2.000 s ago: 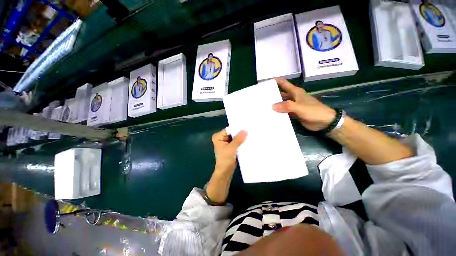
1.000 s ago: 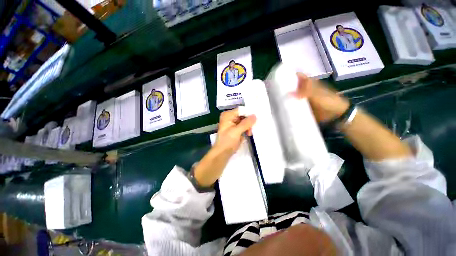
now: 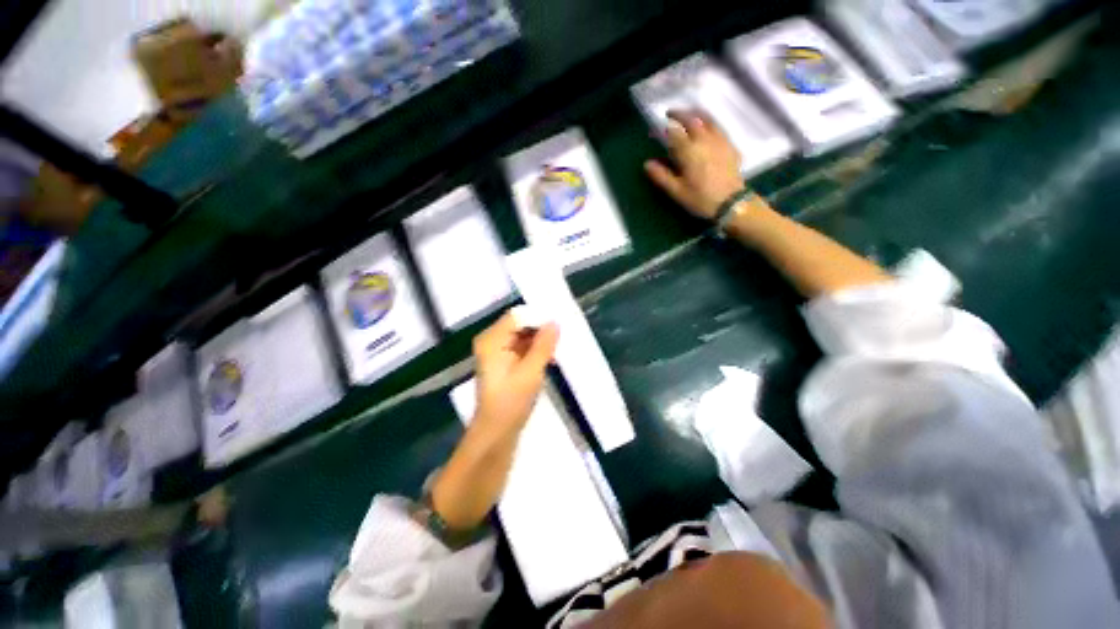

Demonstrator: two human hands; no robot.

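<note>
My left hand [image 3: 510, 360] holds a narrow white inner tray [image 3: 574, 356], seen nearly edge-on. Below it a wider white tray or tray stack [image 3: 553, 510] lies on the bench near my body. My right hand [image 3: 700, 166] rests with fingers spread on the box base [image 3: 753, 123] in the row, touching what looks like a white insert inside; blur hides the details. A box lid [image 3: 805, 76] with the round figure picture stands right of that base, and another box lid [image 3: 565, 203] stands to its left.
More lids and bases stand in a row on the dark green belt, including a base [image 3: 455, 256] and a lid [image 3: 375, 307]. A crumpled white piece [image 3: 747, 436] lies on the green bench [image 3: 688, 326]. White trays [image 3: 123, 598] show at lower left. Blue-and-white bundles [image 3: 375, 62] lie beyond.
My right hand has moved up and away from the trays to the base in the row. My left hand has moved down-left, still holding a tray. The view has shifted and tilted.
</note>
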